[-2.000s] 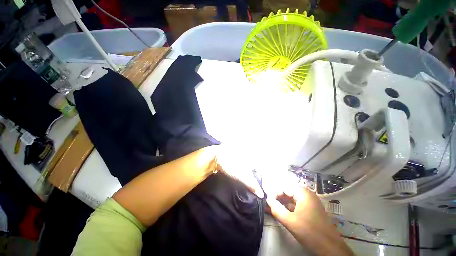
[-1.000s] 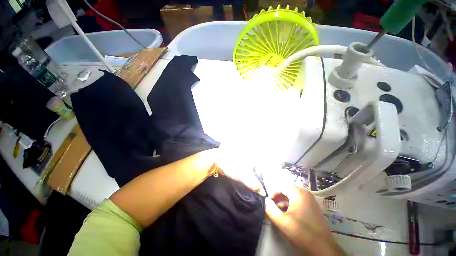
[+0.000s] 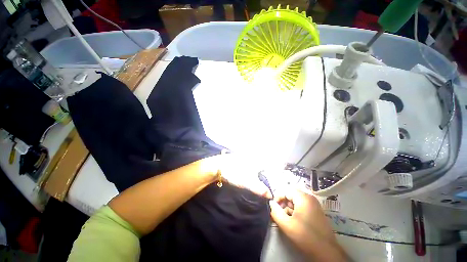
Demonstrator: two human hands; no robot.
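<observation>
A black garment piece point(image 3: 205, 220) lies over the table and hangs over its front edge, with two flaps spread toward the back left. My left hand point(image 3: 243, 171) lies on the cloth below the lamp glare, its fingers partly washed out. My right hand point(image 3: 297, 210) pinches the cloth's edge between thumb and fingers, close to my left fingertips. The white sewing machine point(image 3: 353, 128) stands to the right. Its needle and presser foot are lost in the glare.
A yellow-green fan point(image 3: 276, 46) stands behind the machine. A green-handled screwdriver point(image 3: 399, 15) stands upright at the head. Red-handled snips point(image 3: 418, 230) lie at the right. A cardboard strip point(image 3: 64, 166) runs along the left edge. Pale blue tubs point(image 3: 205, 43) stand behind.
The machine, fan and table have shifted slightly left in the view. My right fingers have closed a little more on the cloth's edge. My left hand has barely moved.
</observation>
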